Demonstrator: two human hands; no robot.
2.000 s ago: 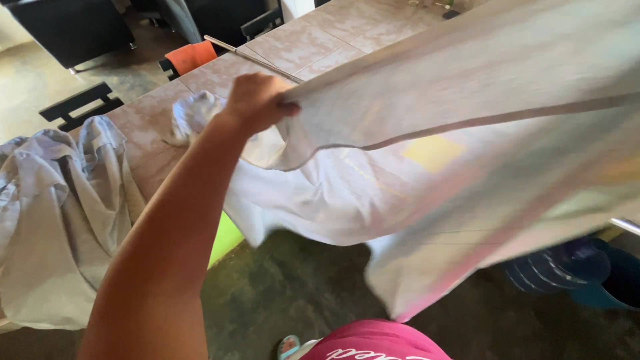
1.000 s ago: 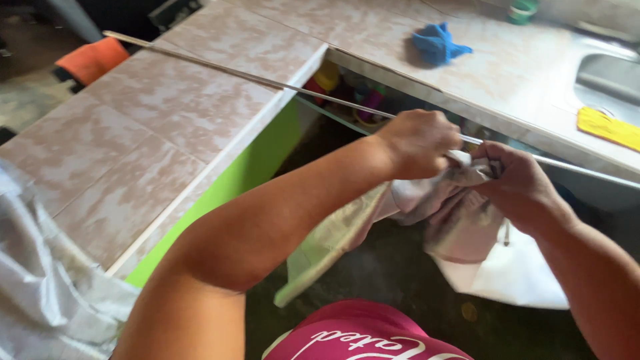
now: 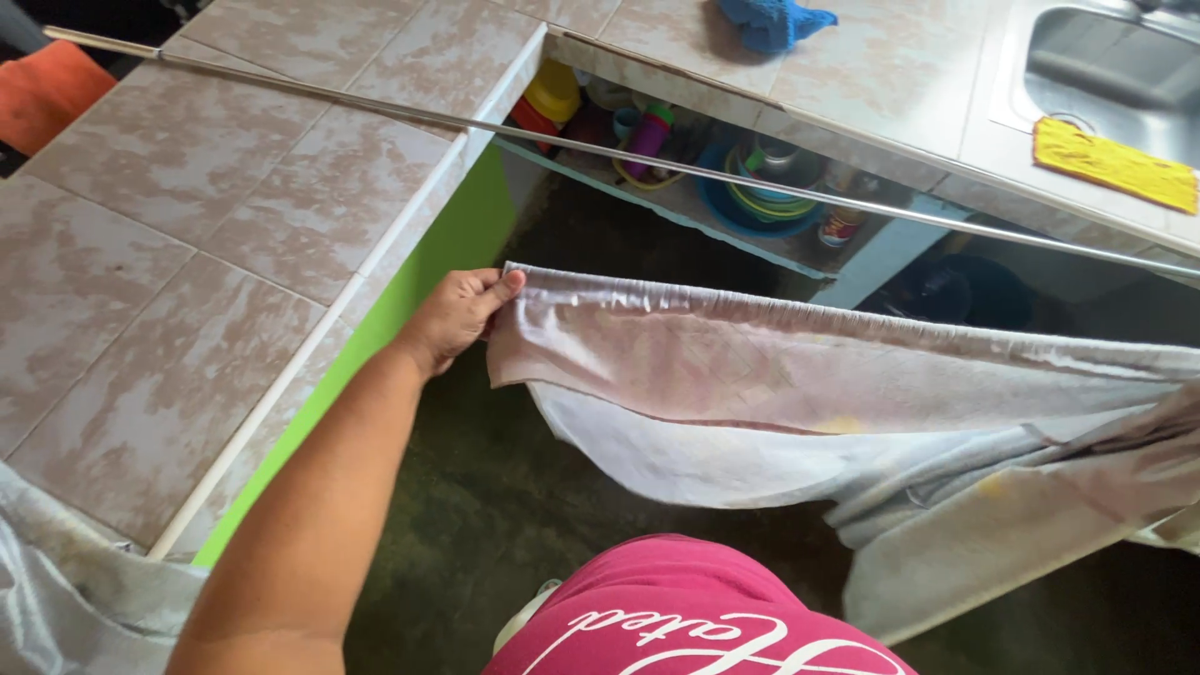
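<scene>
My left hand (image 3: 464, 314) pinches the upper left corner of a pale fabric curtain (image 3: 675, 361) between thumb and fingers. The curtain's gathered top edge stretches from there to the right edge of the view, and its lower part hangs in folds over the dark floor. My right hand is out of view. Above the curtain, a thin metal rod (image 3: 600, 150) lies across the tiled counter's corner and spans the gap to the right, apart from the fabric.
A tiled counter (image 3: 159, 281) fills the left. Behind stand a steel sink (image 3: 1106, 70), a yellow cloth (image 3: 1111, 169) and a blue cloth (image 3: 773, 23). Basins (image 3: 764, 187) and bottles sit on a shelf below. Grey fabric (image 3: 75, 581) drapes at lower left, an orange cloth (image 3: 52, 94) at upper left.
The curtain was bunched between both hands near the rod; now it is spread out sideways. My left hand has moved left and down, and my right hand has left the view.
</scene>
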